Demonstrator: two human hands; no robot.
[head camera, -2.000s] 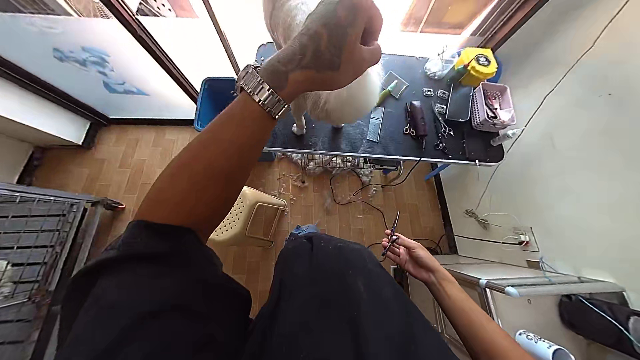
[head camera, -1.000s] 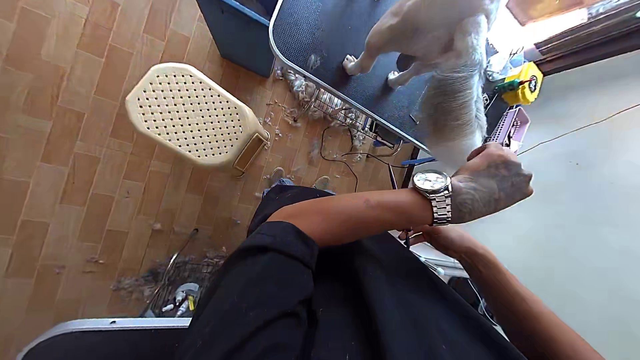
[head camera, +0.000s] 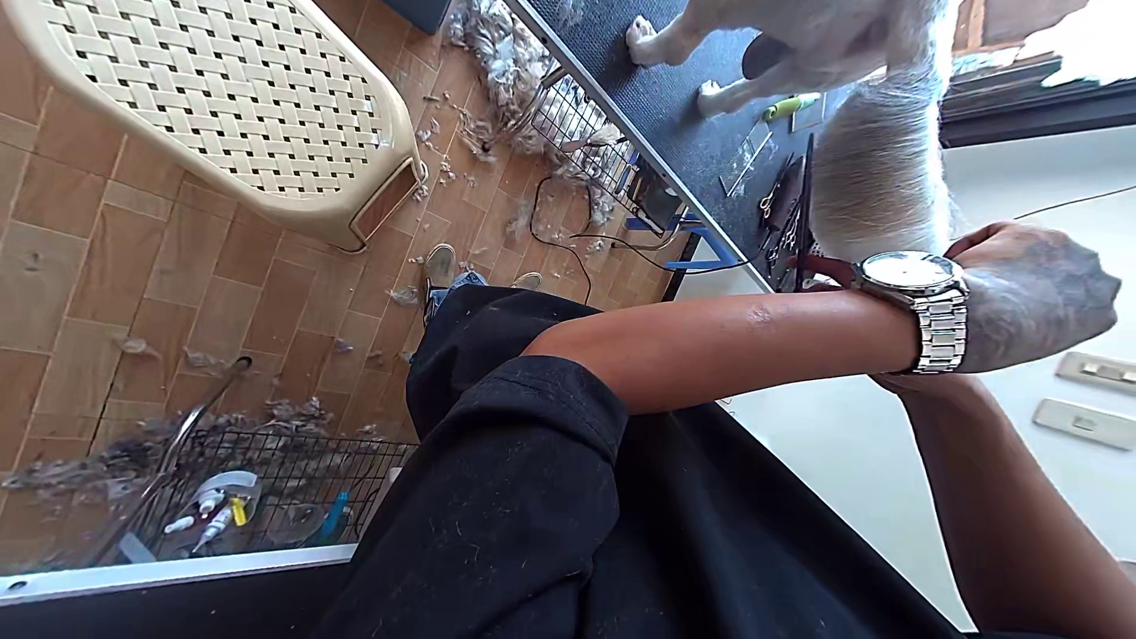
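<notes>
A white dog (head camera: 799, 40) stands on the dark grooming table, its bushy brown-grey tail (head camera: 879, 169) hanging toward my hands. My left hand (head camera: 1034, 297), with a steel watch (head camera: 910, 271) at the wrist, is curled at the right edge of the tail's lower end; its fingers are mostly hidden, so a hold on the hair cannot be confirmed. Behind that wrist, my right hand (head camera: 825, 273) grips dark scissors (head camera: 806, 191), blades upright along the tail's left side. The right palm is covered by my left forearm.
Combs (head camera: 748, 160), a green-handled tool (head camera: 788, 107) and more scissors (head camera: 768, 202) lie on the table (head camera: 657, 106). A woven-top plastic stool (head camera: 222, 98) stands on the hair-strewn floor. A black cable (head camera: 555, 235) trails there. Bottles lie in a wire basket (head camera: 293, 470) lower left.
The view has swung strongly. Two seconds ago my hands were far apart, the left above the dog and the right low with the scissors; now they cross beside the tail.
</notes>
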